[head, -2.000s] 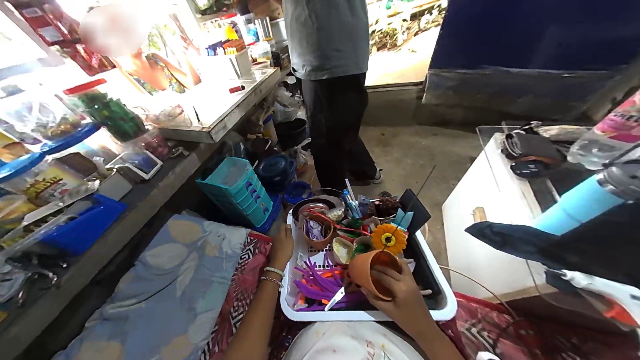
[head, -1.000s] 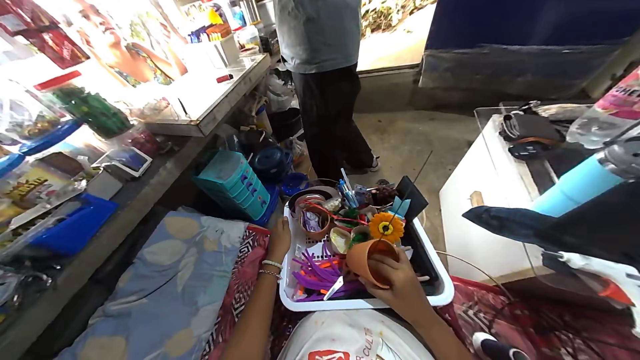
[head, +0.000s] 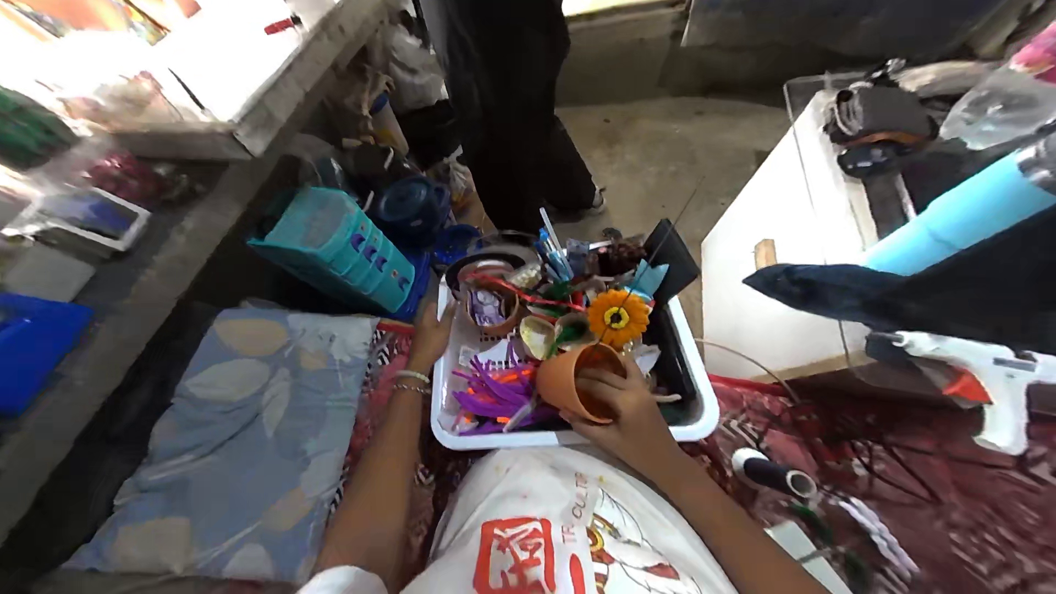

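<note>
A white plastic basket point(head: 701, 412) sits in front of me, full of craft supplies. My right hand point(head: 619, 404) grips a small terracotta pot point(head: 561, 381), its fingers inside the tilted rim, over the basket's near side. My left hand point(head: 431, 334) rests at the basket's left rim; its fingertips are partly hidden. Purple pipe cleaners point(head: 495, 394) lie left of the pot, and an orange artificial flower point(head: 618, 318) is just behind it. Another terracotta pot point(head: 492, 307) with banknotes in it stands at the back left, near blue pens point(head: 554, 256).
A teal drawer unit point(head: 338, 247) stands left of the basket, beyond a folded floral cloth point(head: 239, 437). A person in dark trousers point(head: 511, 107) stands ahead. On the right are a white cabinet point(head: 784, 231), a blue tumbler point(head: 949, 214), a hot glue gun point(head: 990, 379) and a thread spool point(head: 774, 474).
The view has tilted down. The pot stays in my right hand over the basket, and my left hand remains at the left rim.
</note>
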